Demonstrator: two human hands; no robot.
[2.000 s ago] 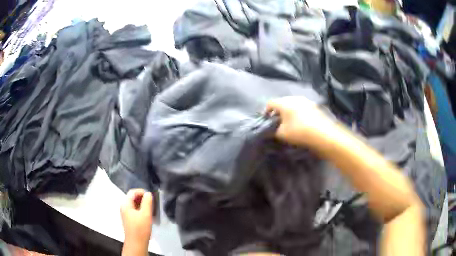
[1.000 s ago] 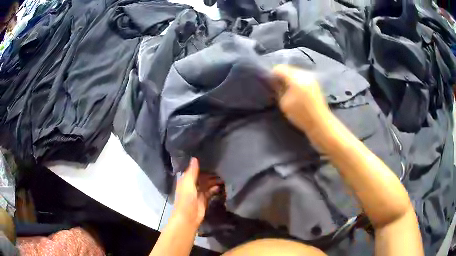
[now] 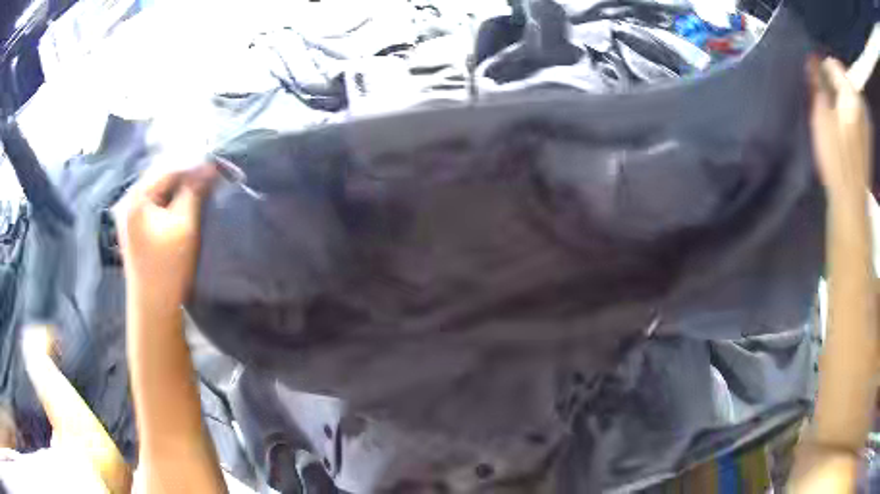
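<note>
A dark grey garment [image 3: 463, 232] is held up and spread wide between my two hands, blurred by motion. My left hand [image 3: 169, 227] is closed on its edge at the left. My right hand [image 3: 838, 121] grips its upper corner at the far right. Its top edge runs nearly straight between the hands. Dark round buttons show on grey cloth below it, near the bottom of the view; whether that is the same garment I cannot tell.
More grey garments [image 3: 415, 82] lie in a heap behind, washed out by bright light. Dark cloth [image 3: 87, 260] lies at the left. Another person's hand and arm [image 3: 68, 396] reach in at the lower left. A blue and red item [image 3: 709, 34] sits at the upper right.
The hands have moved far apart and up. The garment, bunched before, is now stretched out between them. My left hand now grips its edge. Another person's arm has appeared at the lower left.
</note>
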